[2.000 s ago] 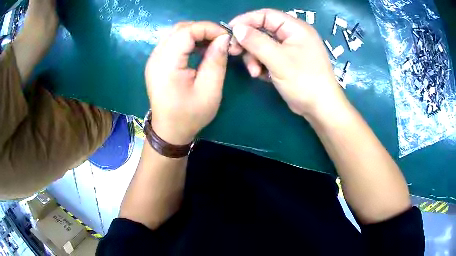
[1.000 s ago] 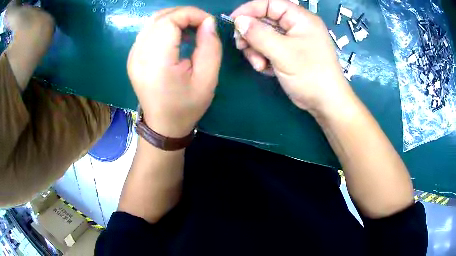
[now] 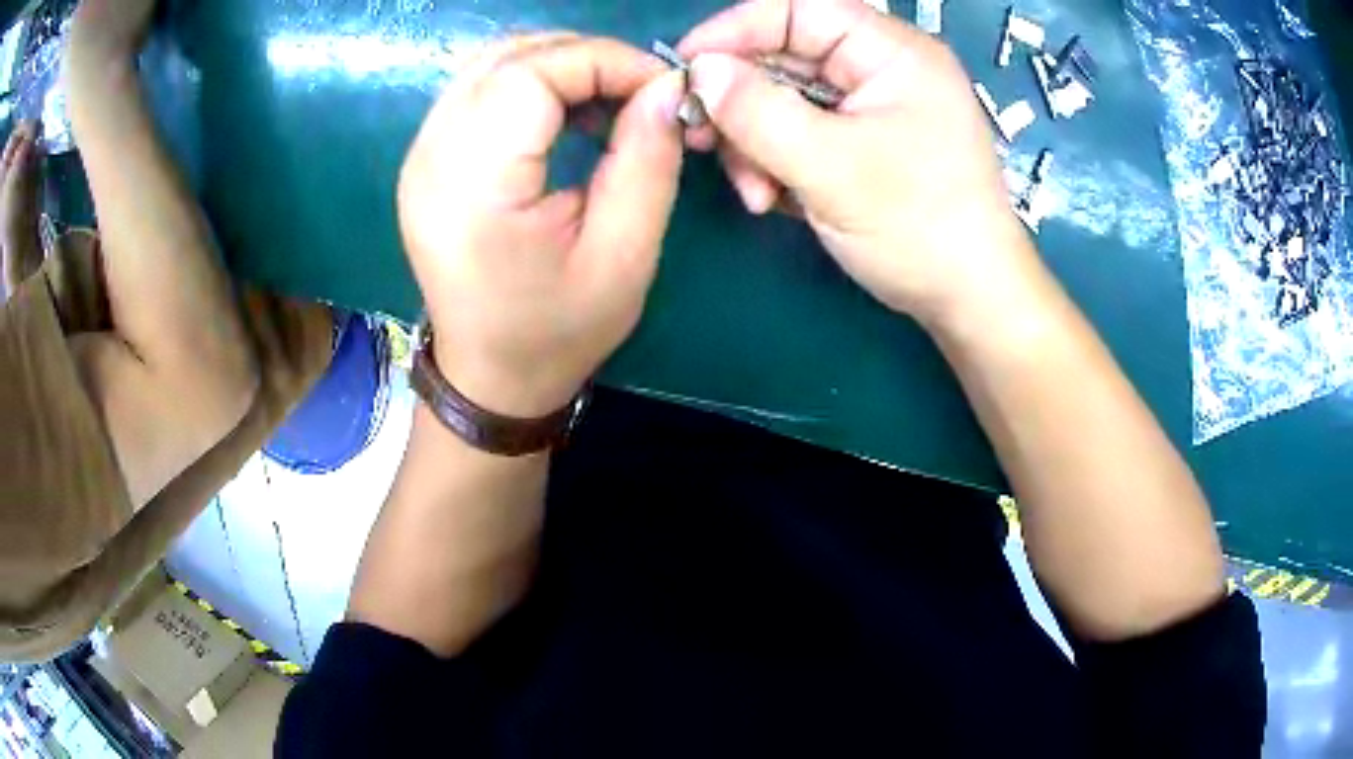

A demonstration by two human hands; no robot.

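Observation:
My right hand [image 3: 853, 148] holds a small dark metal hinge part [image 3: 669, 55] between thumb and index finger, its thin end pointing up and left. Another metal piece [image 3: 801, 82] shows between the fingers of the same hand. My left hand [image 3: 542, 223], with a brown-strapped watch, has its thumb and index fingertips together at the end of the hinge part. Whether a tiny ring is between them cannot be seen. Several loose hinge parts [image 3: 1064, 82] with pale tabs lie on the green mat to the right of my right hand.
A clear bag [image 3: 1224, 371] full of mixed dark and pale parts lies at the right. A person's bare arm [image 3: 149, 223] and brown clothing are at the left, beside a blue stool [image 3: 334, 415]. The green mat's front edge [image 3: 801, 430] runs before my body. A cardboard box [image 3: 178, 653] stands lower left.
A second ago my left hand was apart from the part; its fingertips are now back at the part's end. The neighbouring person's arm has moved and now reaches up along the left edge.

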